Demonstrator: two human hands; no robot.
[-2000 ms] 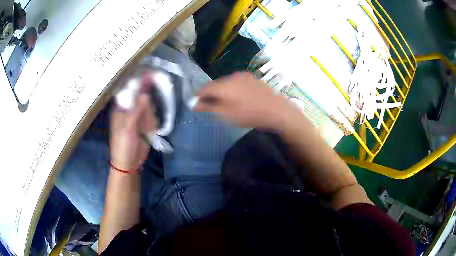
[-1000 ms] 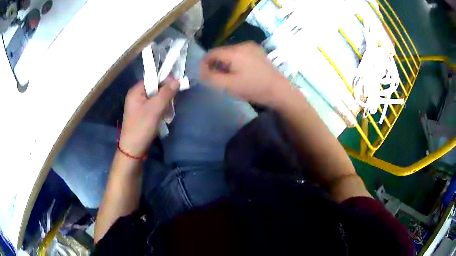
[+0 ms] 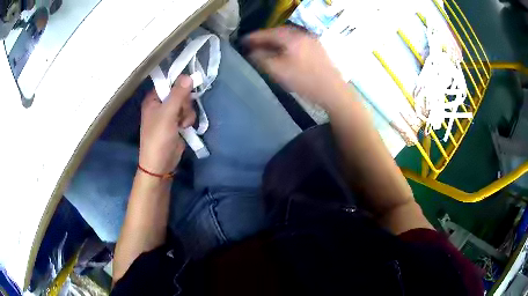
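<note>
My left hand (image 3: 165, 121) is closed on a looped white strap (image 3: 213, 55) above my jeans. The strap arches up beyond my thumb, and its ends hang below my fingers over my thigh. My right hand (image 3: 286, 55) is up and to the right of the strap, apart from it, near the basket's near left side. It is blurred; a small dark thing or shadow shows inside its curled fingers, and I cannot tell which.
A curved white machine table (image 3: 116, 63) runs along the left, with part of a sewing machine (image 3: 26, 40) at upper left. A yellow wire basket (image 3: 431, 162) at right holds a pile of white straps (image 3: 370, 34) and a white tangle (image 3: 443, 87). Scrap strips (image 3: 72, 283) lie lower left.
My right hand has moved up and away from my left hand. The strap in my left hand has opened into a wider loop, with its end hanging lower. The left hand has shifted only slightly.
</note>
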